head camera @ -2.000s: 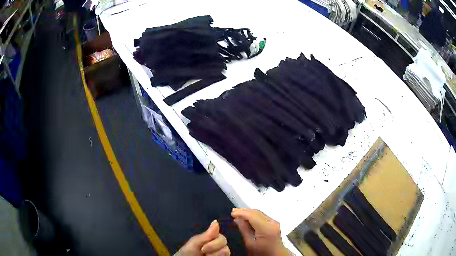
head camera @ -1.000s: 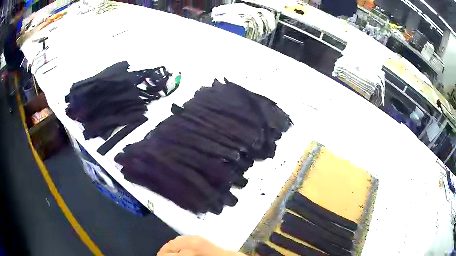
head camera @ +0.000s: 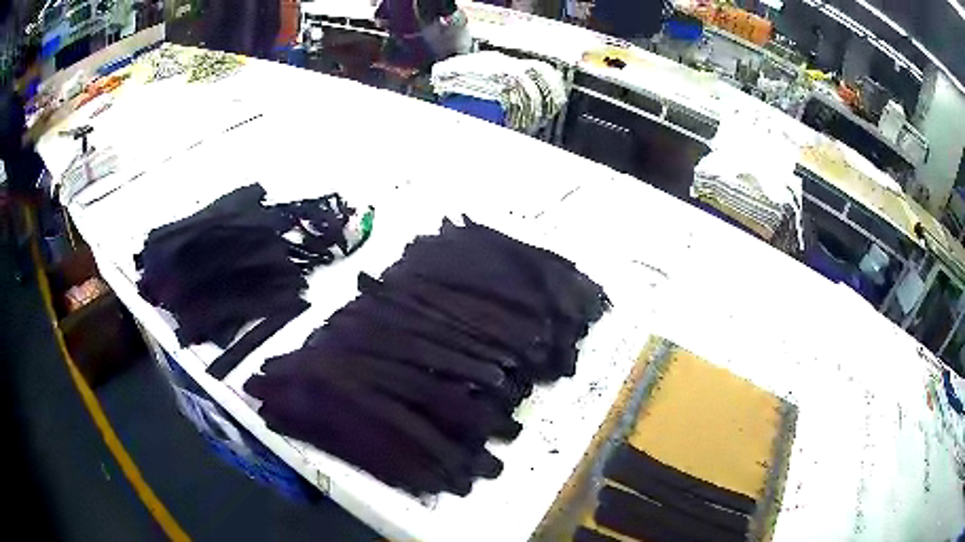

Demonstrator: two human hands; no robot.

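Note:
A tan gluing board (head camera: 714,408) with greyish crust along its long sides lies at the lower right, cut off by the bottom edge. Several black fabric strips (head camera: 677,484) lie across its near part. A large overlapping pile of black strips (head camera: 434,344) lies left of the board. A smaller black pile (head camera: 217,265) lies farther left, with one loose strip (head camera: 257,337) at its near side. Neither of my hands is in the picture.
Tangled black pieces with a green-and-white item (head camera: 366,224) lie by the smaller pile. The white table (head camera: 349,138) has dark specks. A dark floor with a yellow line (head camera: 111,455) is at the left. Folded white stacks (head camera: 746,191) and other worktables stand behind. A person (head camera: 423,26) is at the back.
The view has swung right and tilted up, so the piles and board sit differently in the picture. Both hands showed two seconds ago and one a second ago; now neither shows.

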